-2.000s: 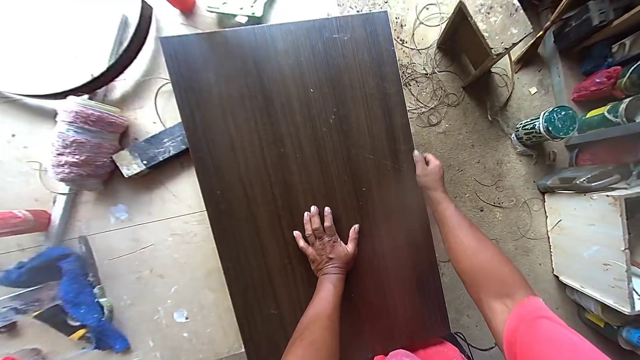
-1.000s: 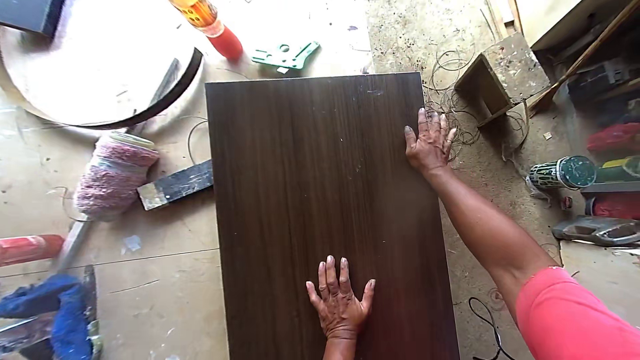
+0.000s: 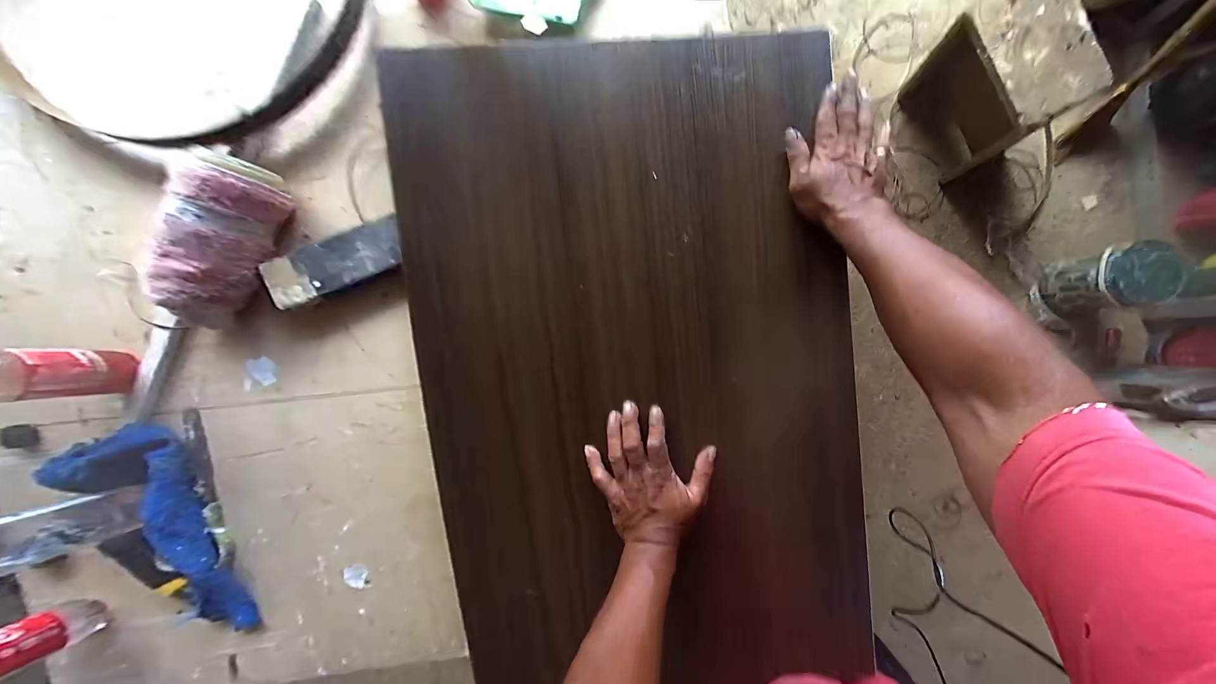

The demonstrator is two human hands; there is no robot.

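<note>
A dark wood-grain board (image 3: 608, 313) lies lengthwise before me on a pale work surface. My left hand (image 3: 651, 484) rests flat on its lower middle, palm down, fingers spread. Near the upper right corner, my right hand (image 3: 844, 157) lies along the board's right edge with the fingers extended, the outer side of the hand reaching past the edge. Neither hand grips anything. The board's near end runs out of view at the bottom.
Left of the board are a roll of pink twine (image 3: 217, 237), a black block (image 3: 337, 258), a blue cloth (image 3: 171, 513) and a red-labelled bottle (image 3: 71, 373). A round white disc (image 3: 171, 66) lies upper left. At right are an open box (image 3: 997, 95), a green can (image 3: 1140, 273) and a black cable (image 3: 936, 579).
My right hand has moved from the middle of the board's right edge up to near its upper corner, going from fingers curled at the edge to extended. My left hand stays flat on the board.
</note>
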